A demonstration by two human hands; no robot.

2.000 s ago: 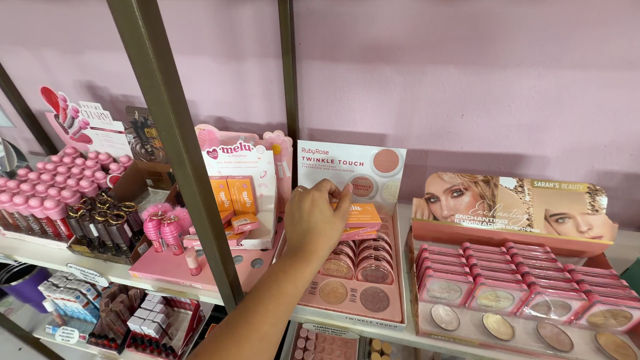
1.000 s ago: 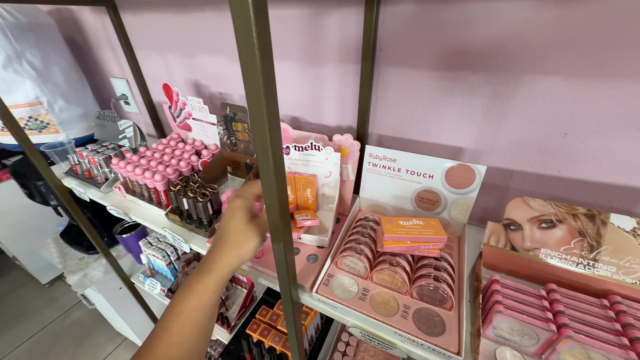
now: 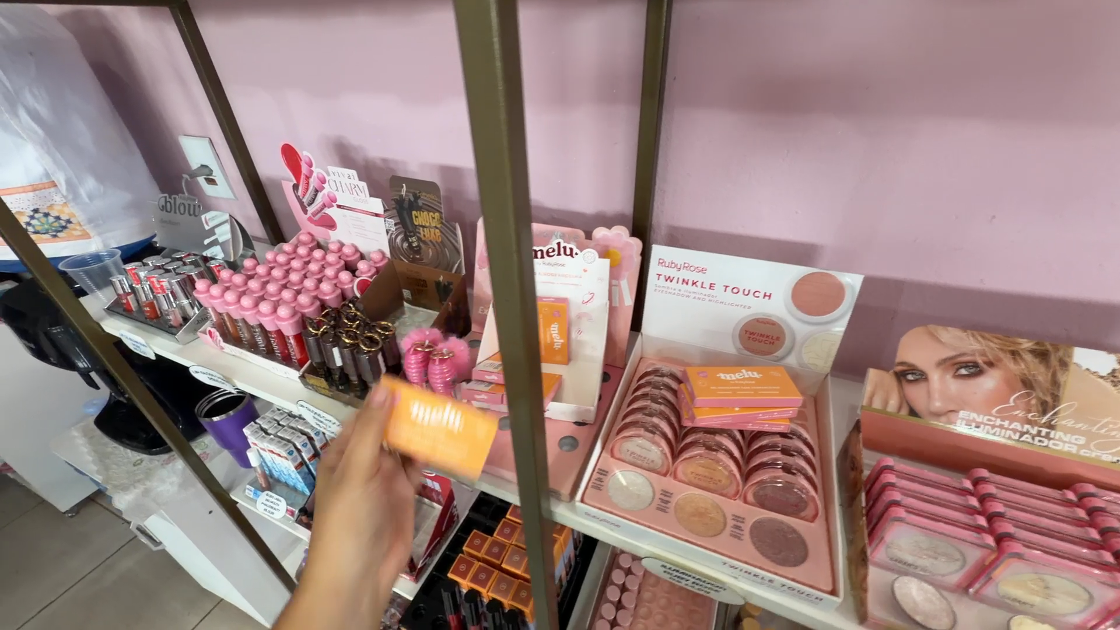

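My left hand (image 3: 367,499) grips an orange melu box (image 3: 440,430) by its left end, slightly blurred. It is in front of the shelf, near the dark gloss tubes with gold rings (image 3: 354,346) and the pink fluffy-topped items (image 3: 435,360). Beyond the upright, a white melu display stand (image 3: 573,324) holds an orange box (image 3: 553,331) upright, with more boxes lying at its foot. A small stack of orange melu boxes (image 3: 742,394) rests on the pink compacts of the Twinkle Touch display (image 3: 831,490). My right hand is not in view.
A dark metal upright (image 3: 500,219) stands just right of my hand. Pink-capped gloss tubes (image 3: 284,289) fill a tray at the left. At the right is a highlighter display (image 3: 945,420). Orange-topped packages (image 3: 499,556) and a purple cup (image 3: 226,424) are lower down.
My left hand was on the stack on the Twinkle Touch display, then moved left past the upright. It now shows an orange box in its grip. The view has shifted left.
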